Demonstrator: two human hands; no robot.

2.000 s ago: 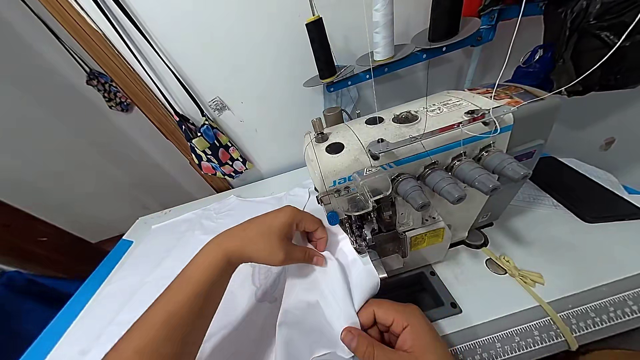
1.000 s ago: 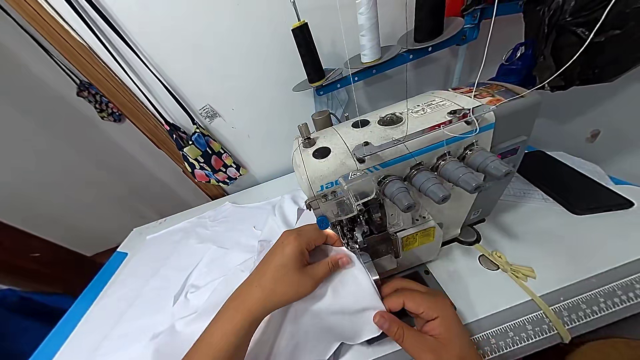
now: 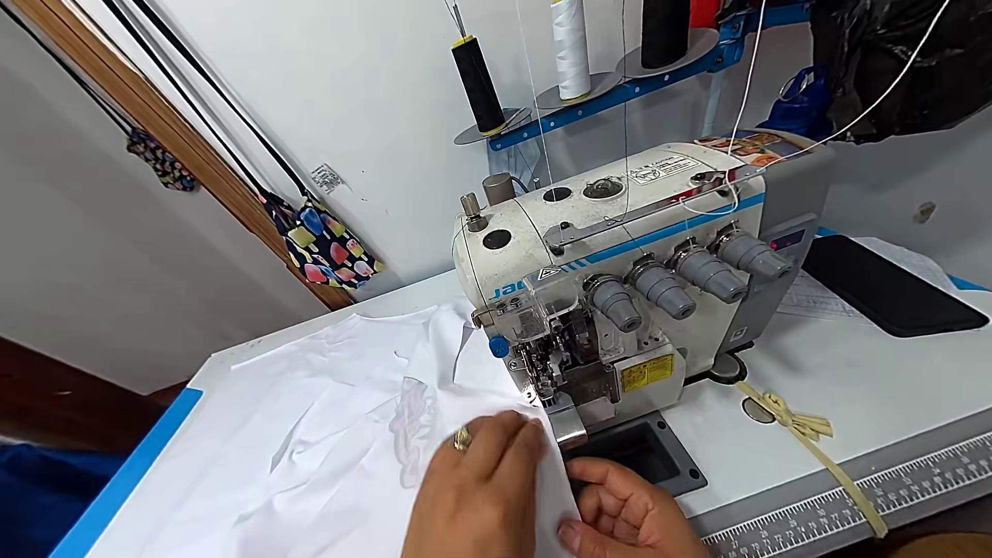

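Note:
White fabric (image 3: 341,434) covers the left part of the table, and its right edge runs up to the presser foot area of a white overlock sewing machine (image 3: 620,232). My left hand (image 3: 484,480), with a ring on one finger, rests on the fabric just below the needle area, fingers bent and close together. At the fabric's right edge, my right hand (image 3: 628,511) pinches the cloth between thumb and curled fingers. A faint printed figure shows on the cloth left of my left hand. The fingertips of my left hand are partly hidden.
Thread cones (image 3: 572,50) stand on a blue rack behind the machine. A black phone (image 3: 895,287) lies at the right. A yellow strip (image 3: 829,465) crosses the measuring tape (image 3: 914,480) along the front edge. A dark recessed tray (image 3: 643,453) sits beside my right hand.
My left hand has gone from pinching the fabric beside the needle area to lying over it lower down. The cloth is spread flatter at the left. My right hand still holds the edge.

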